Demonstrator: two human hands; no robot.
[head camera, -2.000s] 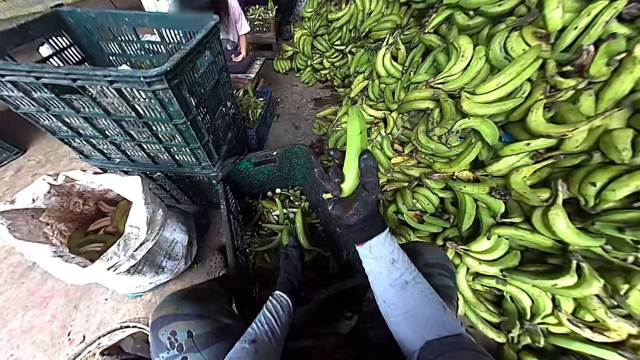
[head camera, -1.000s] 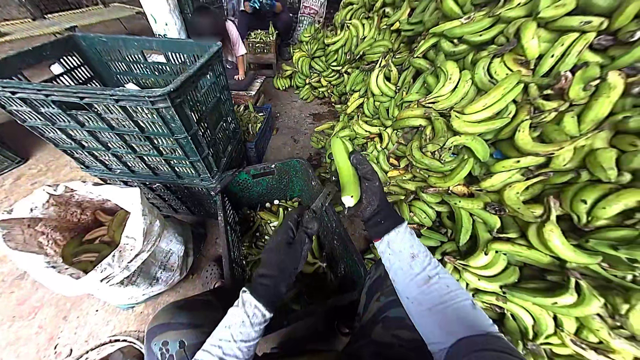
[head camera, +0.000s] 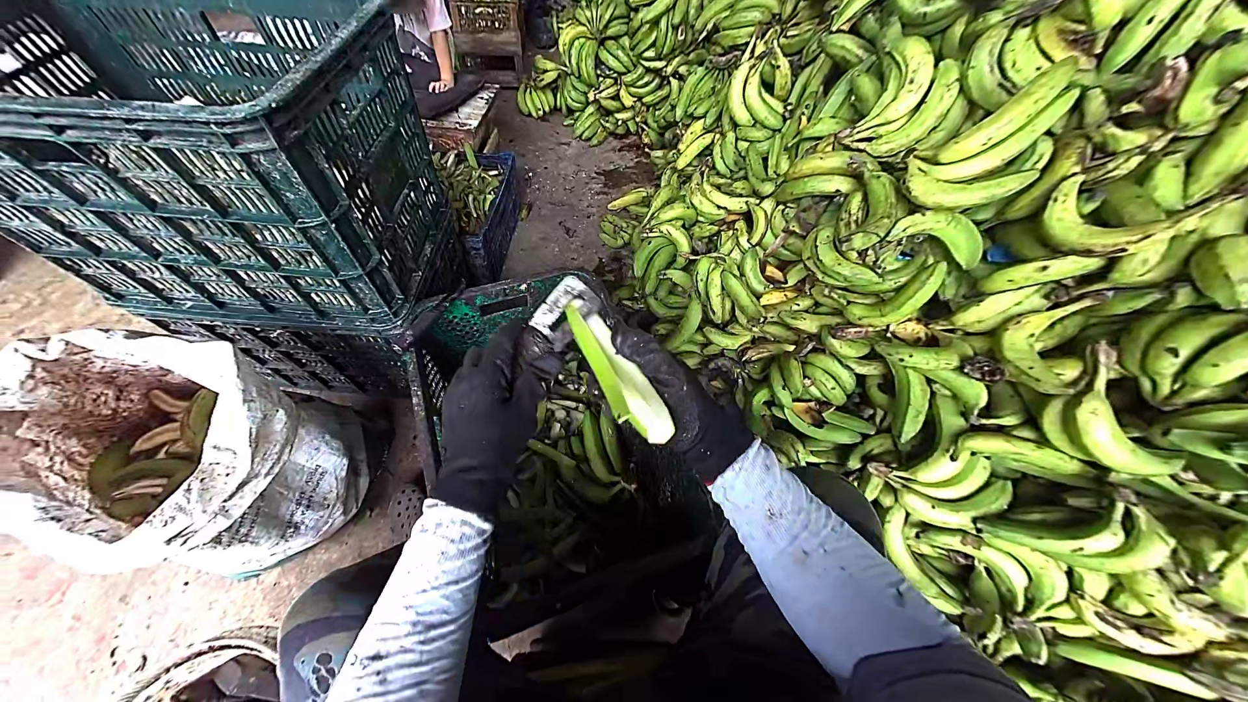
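Note:
Both my hands wear dark gloves. In my right hand (head camera: 682, 395) is a green plantain (head camera: 624, 380), partly peeled, with pale flesh showing along one side. My left hand (head camera: 492, 414) grips a metal blade tool (head camera: 565, 304), its exact kind unclear, which touches the plantain's upper end. A strip of green peel stands off the flesh. Beneath both hands, a green plastic crate (head camera: 497, 304) holds green peels (head camera: 585, 453). The fingertips of my right hand are partly hidden behind the plantain.
A large pile of green plantains (head camera: 907, 292) fills the right side. Stacked dark green crates (head camera: 205, 210) stand at the left, above a white woven sack (head camera: 283, 468) with peels inside. Further back are a blue crate (head camera: 499, 214) with peels and a seated person (head camera: 429, 49).
The plantain, whole-skinned along its visible side before, now shows pale flesh. My left hand has come up from the crate, bringing the blade to the plantain.

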